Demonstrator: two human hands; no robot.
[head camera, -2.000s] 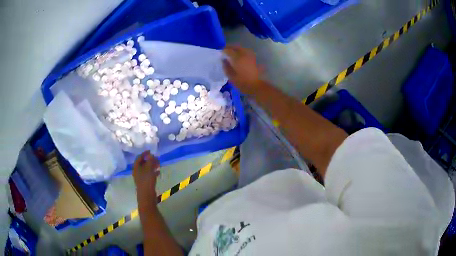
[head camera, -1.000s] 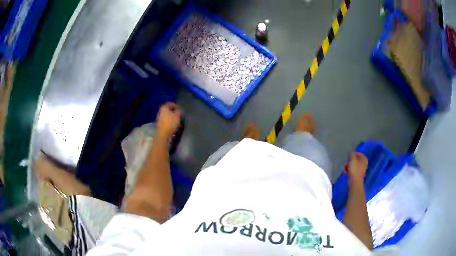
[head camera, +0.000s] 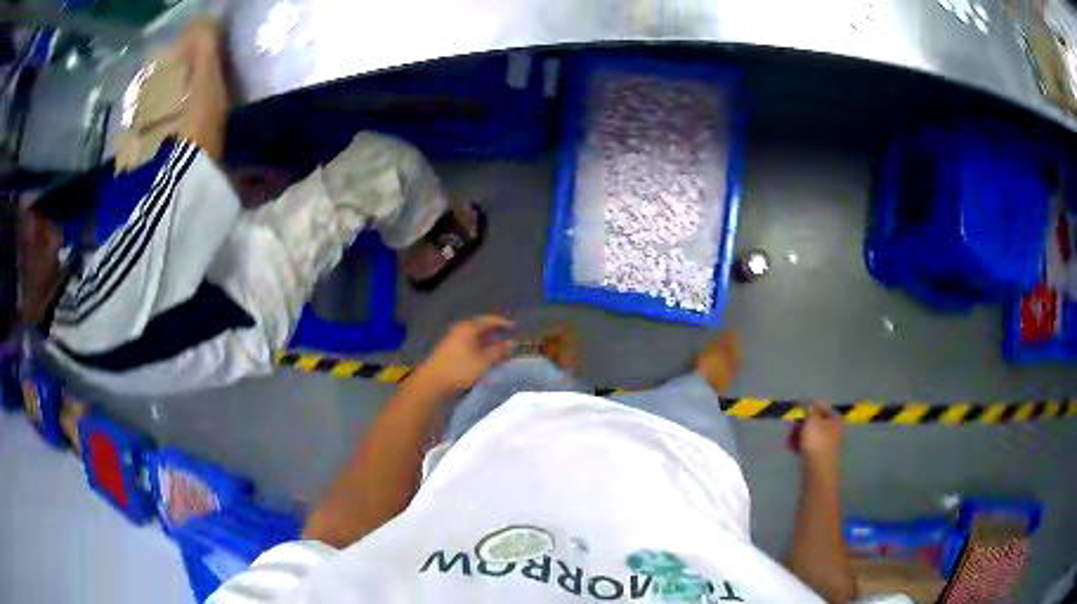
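A blue parts tray (head camera: 732, 212) lies on the floor ahead, partly under the bench edge. Many small white and pinkish parts (head camera: 661, 177) are spread over its pale liner. My left hand (head camera: 475, 349) is left of the tray's near end, not touching it, with fingers loosely apart and no object seen in it. My right hand (head camera: 817, 431) hangs at the right over the striped floor tape, fingers curled. A small dark red patch shows at its fingers, too blurred to tell whether it is held.
A metal bench (head camera: 661, 24) curves across the top. A seated person (head camera: 284, 260) is at the left, one foot near the tray. A blue stool (head camera: 963, 212) stands at the right. A small round object (head camera: 752, 264) lies beside the tray. More trays (head camera: 998, 555) line both lower corners.
The view has turned from the liner-covered tray of white parts to the bench side. Since the last earlier frame, the floor tray has shifted to the centre and the seated person shows more fully.
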